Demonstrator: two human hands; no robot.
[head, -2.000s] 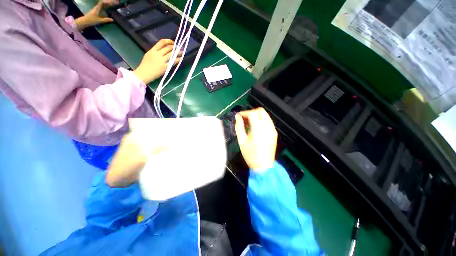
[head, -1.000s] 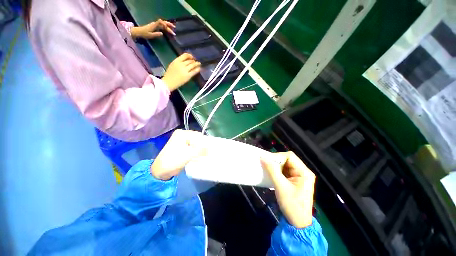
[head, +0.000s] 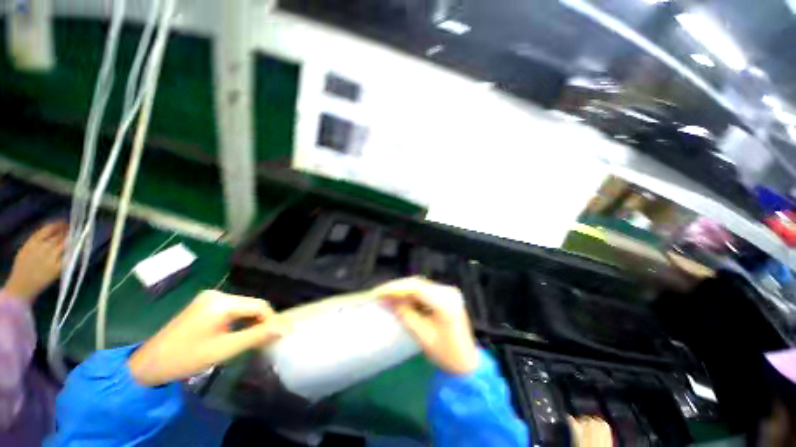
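Observation:
A blank white sheet [head: 345, 349] is stretched between my two hands above the green bench, blurred by motion. My left hand [head: 205, 336] pinches its left end. My right hand [head: 432, 319] pinches its upper right corner. Behind my hands a black phone tray [head: 301, 249] holds dark phones, partly hidden by the sheet and my right hand. A dark shape lies below the sheet's left part; I cannot tell what it is.
A small black block with a white label [head: 164, 265] lies on the bench at left, near hanging white cables [head: 118, 192]. A neighbour's hand [head: 39, 257] is at far left. More black trays [head: 567, 314] extend right, with another hand [head: 591, 430] at lower right. Posted sheets [head: 367, 144] hang behind.
The view has swung up and to the right, showing more trays and the room. The sheet, earlier loose in my left hand, is now held by both hands. The neighbour's body has mostly left the view.

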